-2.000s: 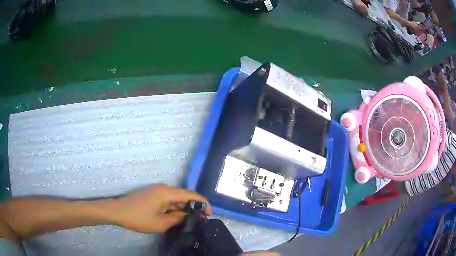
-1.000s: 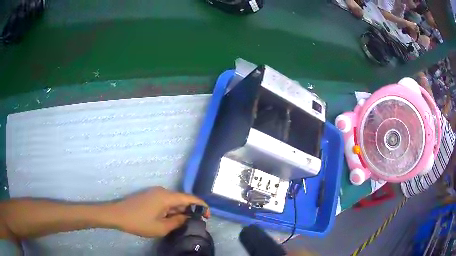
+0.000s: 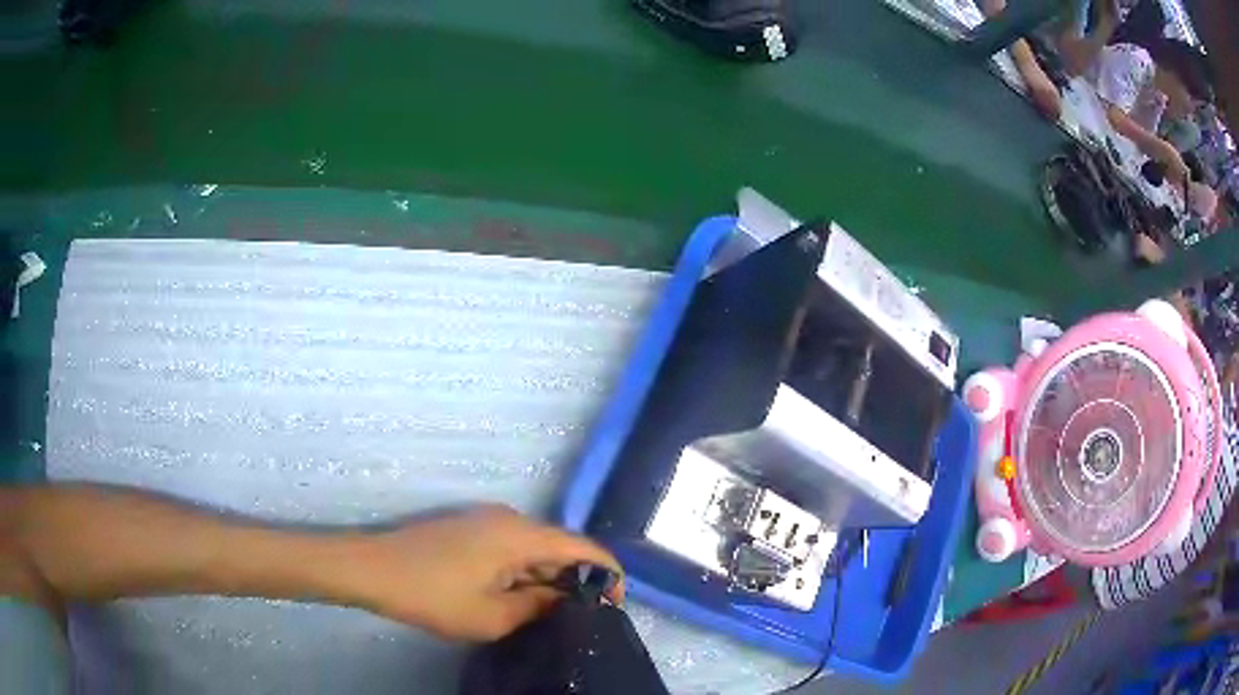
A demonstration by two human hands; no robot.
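Observation:
My left hand (image 3: 496, 577) comes in from the left and pinches a small dark headband end (image 3: 584, 581) between thumb and fingers. Below it, at the bottom edge, is a black mass (image 3: 578, 654), which looks like the ear cup with a thick black tool body over it; where one ends and the other begins cannot be told. The contact point is hidden or blurred. My right hand is out of the picture. A white foam sheet (image 3: 326, 367) lies under the work.
A blue tray (image 3: 628, 407) to the right holds a silver-and-black box (image 3: 849, 455) and a thin black cord (image 3: 834, 611). A pink fan (image 3: 1101, 455) stands right of it. Black headphones (image 3: 727, 25) lie on the green surface (image 3: 449, 122) beyond. People's arms show at upper right.
The view has shifted, so the tray and fan sit further right and lower. The black tool body, apart from the ear cup one second ago, now seems to overlap it. My right hand's edge has left view.

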